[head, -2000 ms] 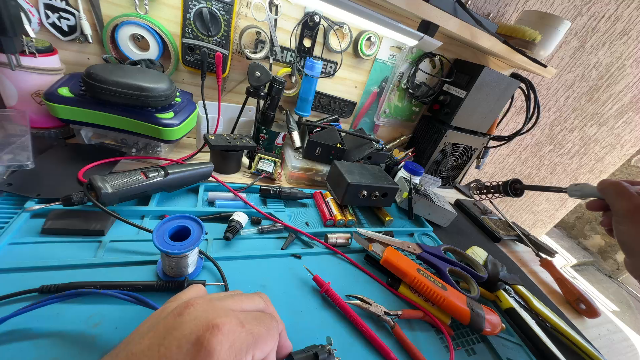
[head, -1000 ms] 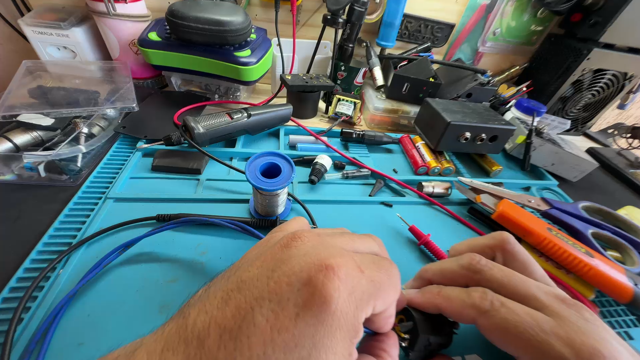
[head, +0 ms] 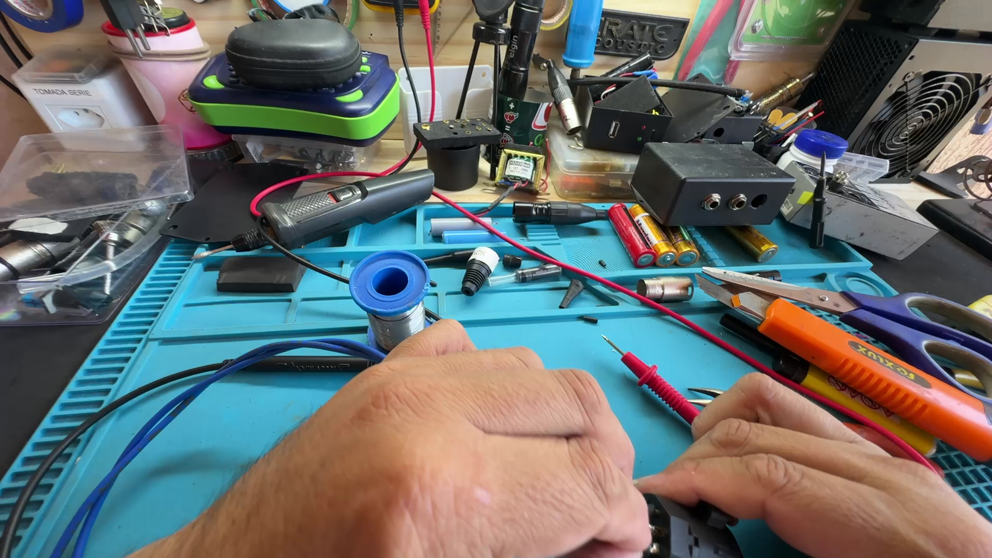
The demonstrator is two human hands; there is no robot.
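Note:
At the bottom centre, my left hand [head: 465, 442] has its fingers closed on a small black connector part [head: 686, 527] with metal contacts; its fingertips hide much of it. On the part's right side, my right hand [head: 821, 465] grips it, thumb and fingers bent. Just behind my left hand stands a blue spool of solder wire [head: 391, 298]. A red multimeter probe [head: 655, 380] lies between the hands, pointing away. Blue cables [head: 178, 403] and a black probe [head: 310, 363] run beneath my left wrist or beside it on the blue silicone mat [head: 209, 442].
To the right lie an orange utility knife [head: 868, 372] and scissors [head: 914, 325]. Behind are batteries [head: 655, 232], a black box with jacks [head: 709, 186] and a heat gun-like black handheld tool [head: 349, 205]. A clear plastic box [head: 85, 256] of connectors stands left.
My right hand, which held a soldering iron by its stand at the right two seconds ago, has come to the black part beside my left hand. The view has shifted.

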